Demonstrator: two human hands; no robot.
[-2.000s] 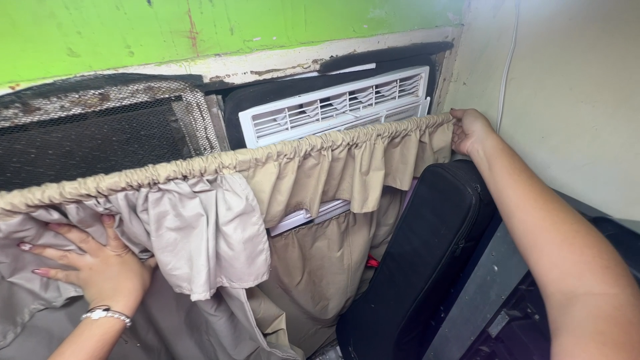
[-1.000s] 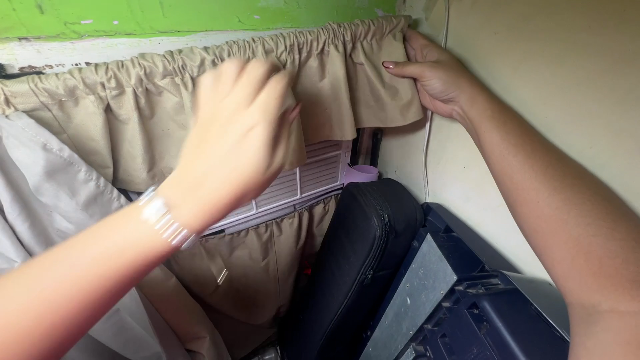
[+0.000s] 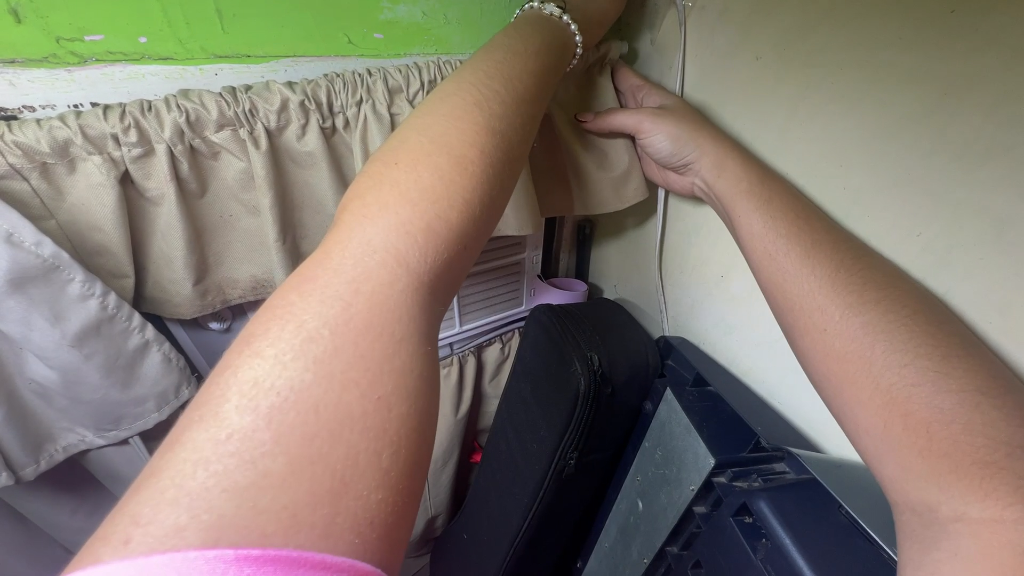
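Note:
A gathered beige fabric valance (image 3: 216, 192) hangs across the wall below the green band, its right end in the corner. My right hand (image 3: 660, 132) grips that end, thumb in front of the cloth and fingers behind it. My left arm reaches up across the valance; only the back part of my left hand (image 3: 596, 20) shows at the top edge, above the valance's end, its fingers out of frame. A beaded bracelet is on that wrist. Behind the valance, part of a white air conditioner's grille (image 3: 492, 280) shows. Grey-white fabric (image 3: 72, 344) hangs at the left.
A black zippered case (image 3: 544, 432) leans in the corner beside a dark blue plastic crate (image 3: 768, 504) with a grey panel. A lilac curved piece (image 3: 564, 290) sits by the grille. A white cable (image 3: 661, 248) runs down the cream wall (image 3: 864, 160). Lower beige curtain cloth (image 3: 456, 424) hangs below the grille.
The valance has been raised from across the grille's lower part to near the green band. My left hand has moved from the grey-white fabric at the left to the upper right corner.

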